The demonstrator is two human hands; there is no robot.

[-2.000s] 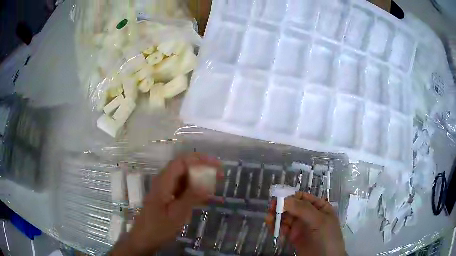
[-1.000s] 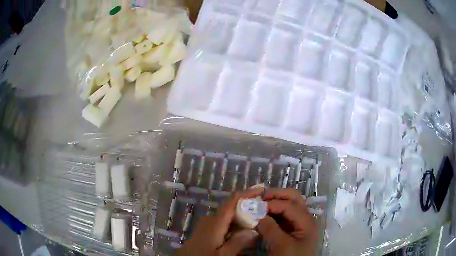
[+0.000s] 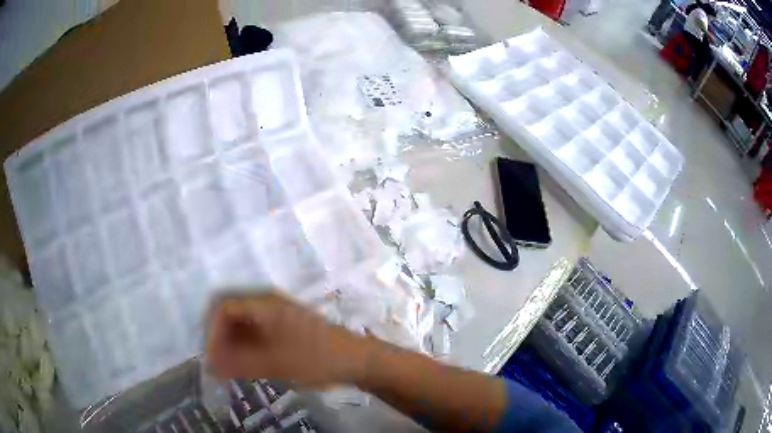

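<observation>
My right hand (image 3: pixel 269 338) is blurred, with its fingers curled, over the near edge of the large white compartment tray (image 3: pixel 161 228). I cannot tell whether it holds anything. My left hand is not in view. Part of the clear parts tray with slim rod-like parts (image 3: pixel 245 408) shows at the bottom edge, below my hand. The white block from the earlier frames cannot be made out. Cream-yellow foam pieces (image 3: pixel 21 347) show blurred at the left edge.
White paper scraps (image 3: pixel 423 232) lie right of the compartment tray. Beyond them are a black loop (image 3: pixel 489 237), a phone (image 3: pixel 521 201) and a second white compartment tray (image 3: pixel 584 127). Clear trays with slim parts (image 3: pixel 592 317) stand lower right beside blue bins (image 3: pixel 677 364). A person (image 3: pixel 698 25) is far right.
The view has swung right, bringing the phone, second white tray and floor into sight. My hands were together on a white block; now only my right hand shows, over the white tray.
</observation>
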